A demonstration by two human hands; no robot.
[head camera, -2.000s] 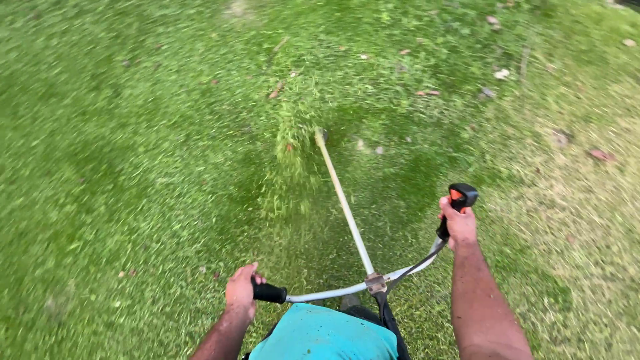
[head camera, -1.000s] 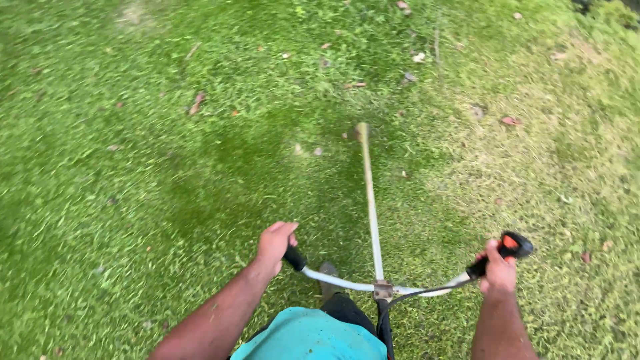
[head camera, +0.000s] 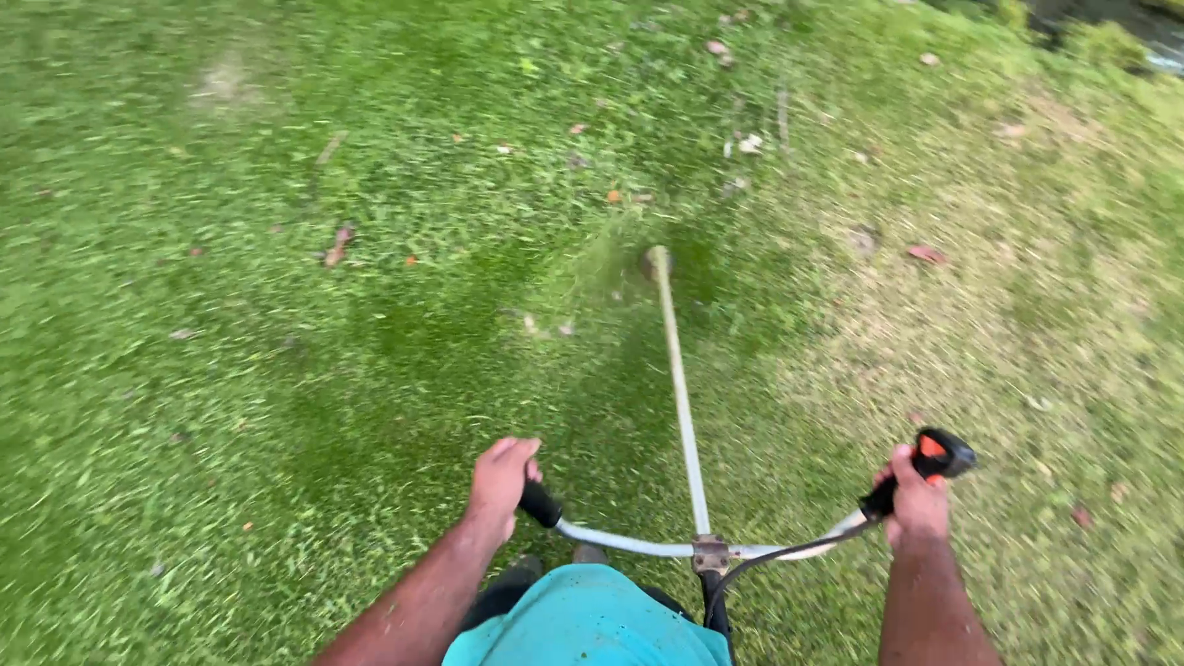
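Observation:
A brush cutter's long metal shaft (head camera: pixel 683 398) runs forward from a clamp (head camera: pixel 710 553) on its handlebar (head camera: pixel 629 541). Its cutting head (head camera: pixel 658 263) is down at the grass, blurred, with clippings flying to its left. My left hand (head camera: pixel 501 483) is closed round the end of the black left grip (head camera: pixel 539 503). On the other side, my right hand (head camera: pixel 914 495) holds the black throttle handle with an orange part (head camera: pixel 942 455). A dark cable (head camera: pixel 768 558) runs from that handle to the clamp.
Grass (head camera: pixel 231 388) surrounds me, with a dry, pale patch (head camera: pixel 934 333) at the right. Brown leaves (head camera: pixel 339 244) and a white scrap (head camera: pixel 750 143) lie scattered. At the top right, the grass ends by a dark strip (head camera: pixel 1101 18). My shoes (head camera: pixel 589 553) show behind the handlebar.
Between two and one seconds ago, the cutting head swung to the right. Clippings beside it, thick two seconds ago, are thinner now. Both hands have stayed on the grips.

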